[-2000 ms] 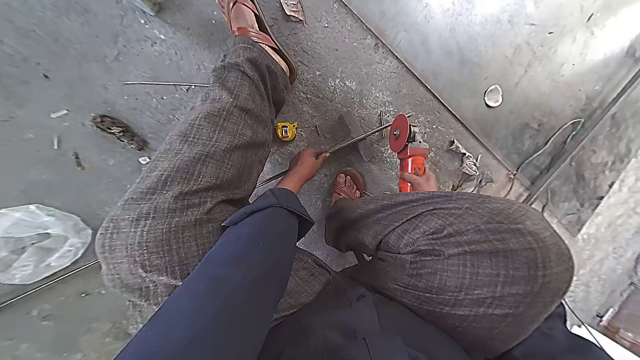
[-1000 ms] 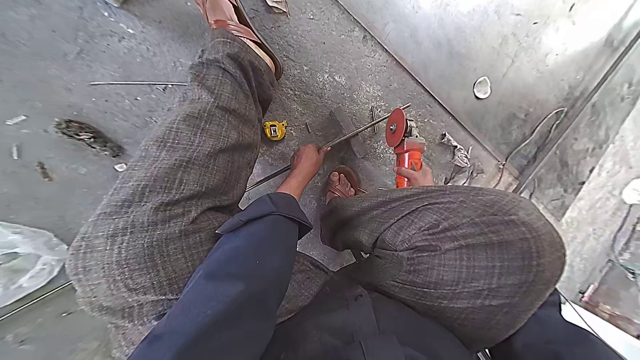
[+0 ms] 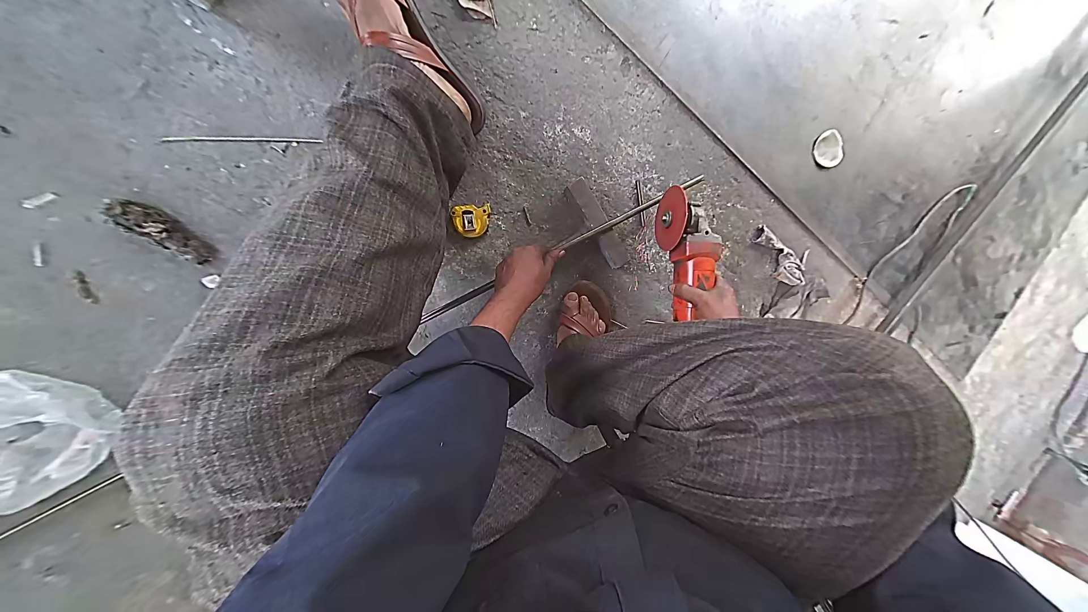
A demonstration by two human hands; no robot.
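My left hand (image 3: 523,276) is closed around thin metal rods (image 3: 608,225), which run up to the right across a dark metal block (image 3: 597,223) on the floor. My right hand (image 3: 716,301) grips the orange body of an angle grinder (image 3: 695,263). The grinder's red disc (image 3: 672,218) stands beside the rods near their far end; whether it touches them I cannot tell. A short rod piece (image 3: 640,202) lies past the block. To the left of the block is a yellow tape measure (image 3: 470,220). My sandaled foot (image 3: 584,313) is between my hands.
Another thin rod (image 3: 242,139) lies on the floor at the upper left, above a dark clump of debris (image 3: 160,229). A clear plastic bag (image 3: 55,438) is at the left edge. Crumpled cloth (image 3: 789,268) lies right of the grinder, near a cable (image 3: 914,229) and a metal sheet (image 3: 892,76).
Both hands keep their holds on the rods and the grinder, with no plain move of either. The view has shifted slightly.
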